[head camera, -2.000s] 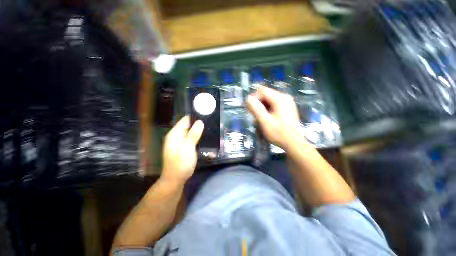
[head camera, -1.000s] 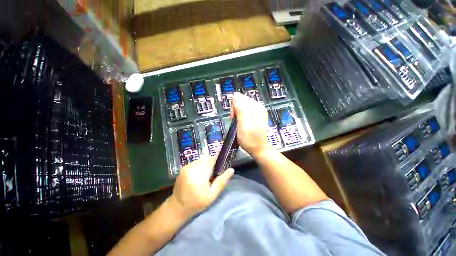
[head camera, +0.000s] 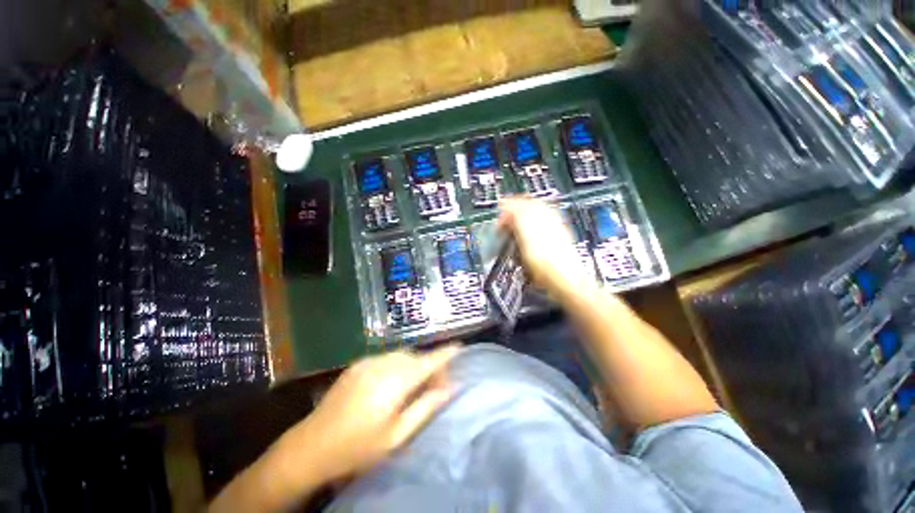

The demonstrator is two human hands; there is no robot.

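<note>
A clear tray (head camera: 353, 212) lies on the green bench in front of me, with two rows of keypad phones showing blue screens, such as one at its lower left (head camera: 401, 287). My right hand (head camera: 542, 238) is shut on a keypad phone (head camera: 507, 286), held tilted over the lower row near the tray's front edge. The hand covers part of the pockets there. My left hand (head camera: 376, 406) is blurred, below the tray near my lap. It shows no object, and its fingers are apart.
A dark flat slab (head camera: 307, 228) and a white round cap (head camera: 294, 152) lie left of the tray. A tall black tray stack (head camera: 130, 250) stands at far left. Clear tray stacks (head camera: 692, 120) stand at right. A yellow-brown ledge (head camera: 451, 55) runs behind the bench.
My left hand has let go of the dark phone and moved down and back. My right hand now holds a phone alone over the lower row. The view has shifted slightly.
</note>
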